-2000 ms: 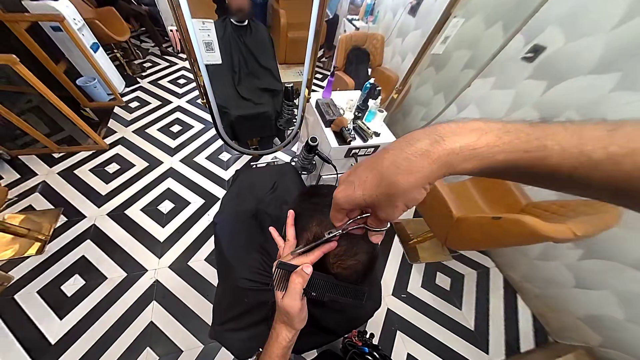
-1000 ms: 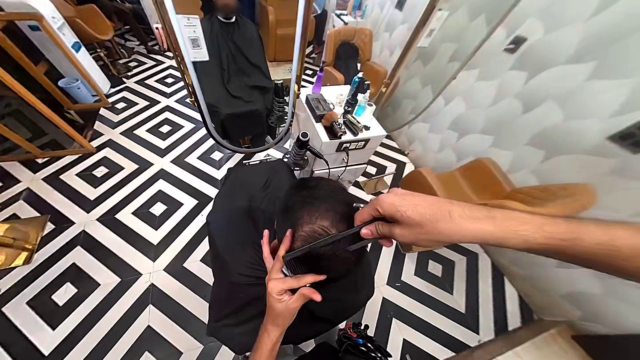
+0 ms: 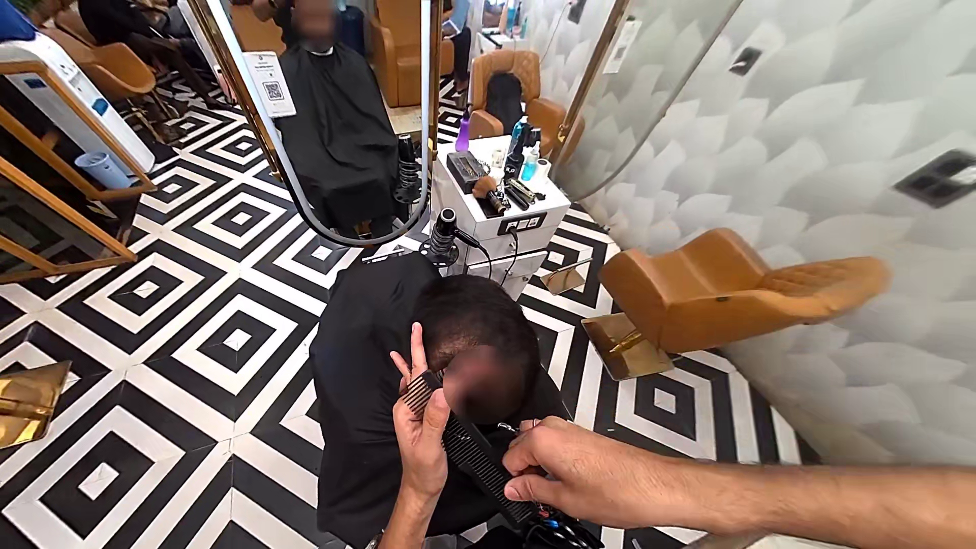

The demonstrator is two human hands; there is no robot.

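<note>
A seated person in a black cape point(image 3: 366, 381) has the head of dark hair point(image 3: 476, 309) just beyond my hands. My left hand point(image 3: 423, 435) grips a black comb point(image 3: 473, 450) near its wide-toothed end, with two fingers raised beside the head. The comb slants down to the right, and its lower end lies by the thumb of my right hand point(image 3: 541, 465). That hand is closed round the handles of metal scissors point(image 3: 505, 428); only a small part of them shows, and their blades cannot be made out.
Ahead stands a framed mirror point(image 3: 427, 99) reflecting a caped person. Right of it, a white cabinet point(image 3: 476, 225) holds bottles, a brush and clippers, with a hair dryer point(image 3: 442, 236) at its side. A tan salon chair point(image 3: 686, 290) stands at the right, by the patterned wall.
Both hands have moved lower on the near side of the head. The comb lay across the hair a second ago and now slants down to the right in front of it.
</note>
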